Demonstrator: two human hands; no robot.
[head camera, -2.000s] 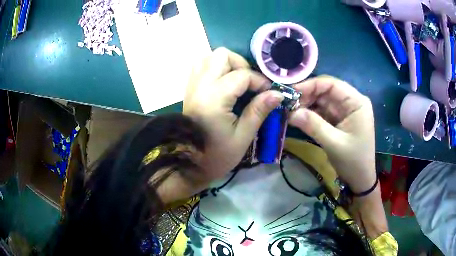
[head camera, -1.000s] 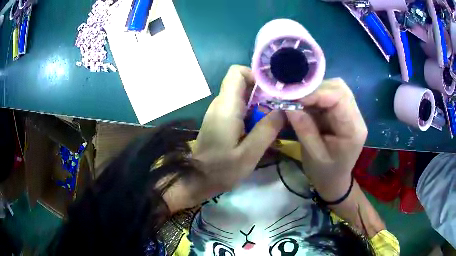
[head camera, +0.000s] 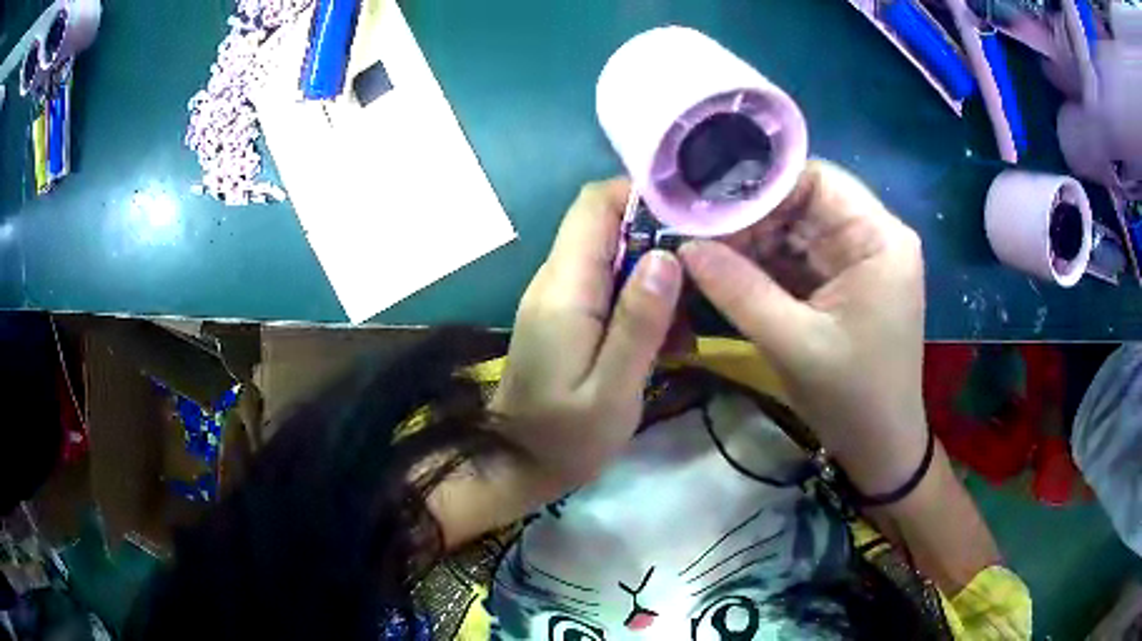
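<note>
A pale pink fan housing [head camera: 670, 94] is held above the table's near edge, its round head tilted with the dark centre facing me. My left hand [head camera: 582, 313] grips the handle below the head, thumb on top. My right hand [head camera: 833, 294] pinches at the small circuit board [head camera: 654, 235] just under the head, other fingers behind the head. The board is mostly covered by my fingertips, and the battery in the handle is hidden by my left hand.
A heap of tiny pink parts [head camera: 232, 138] lies left of a white card [head camera: 401, 188], where a unit with a blue battery [head camera: 329, 50] rests. More units crowd the right [head camera: 1037, 225]; others lie far left [head camera: 53, 113]. An open cardboard box [head camera: 138, 413] is below the table.
The housing's head has risen and tilted, showing more of its side. The blue battery in its handle has gone out of sight behind my left hand. Both hands still hold the unit.
</note>
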